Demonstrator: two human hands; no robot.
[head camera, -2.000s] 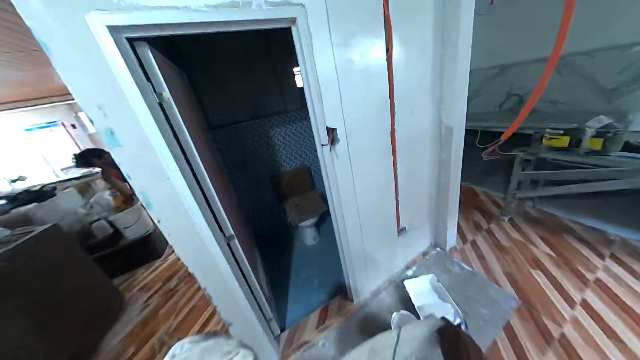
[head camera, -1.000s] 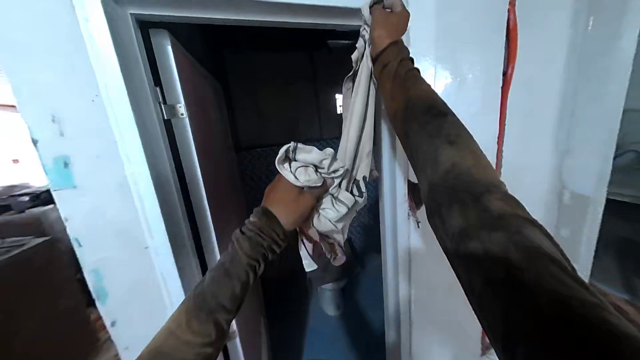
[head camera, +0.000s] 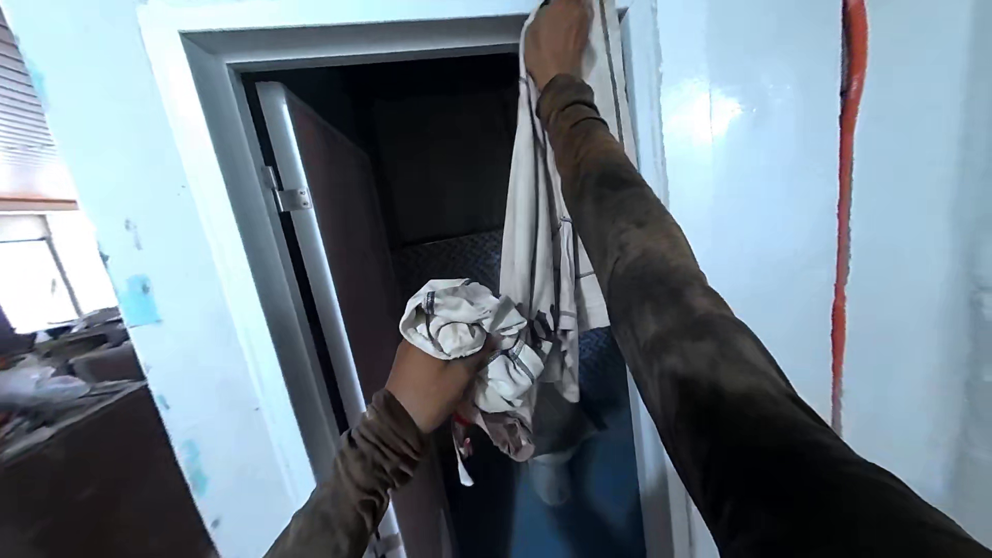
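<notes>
A white cloth with dark stripes (head camera: 531, 263) hangs in the doorway, stretched between my two hands. High up at the top right corner of the door frame (head camera: 643, 155), my right hand (head camera: 559, 39) grips the upper part of the cloth against the frame. Lower down, near the middle of the opening, my left hand (head camera: 434, 384) is closed on a bunched wad of the same fabric. Its fingers are mostly hidden by the folds. Both forearms are in long dark brown sleeves.
A dark red door (head camera: 349, 256) with a metal hinge (head camera: 293, 199) stands open inward at left. Beyond the cloth are a toilet (head camera: 552, 473) and a blue floor (head camera: 604, 511). An orange conduit (head camera: 845, 194) runs down the wall at right. A cluttered surface (head camera: 77, 403) is at far left.
Neither hand was in sight two seconds ago. Since one second ago, more of the cloth hangs spread below my right hand, and my left hand still holds its bunched part.
</notes>
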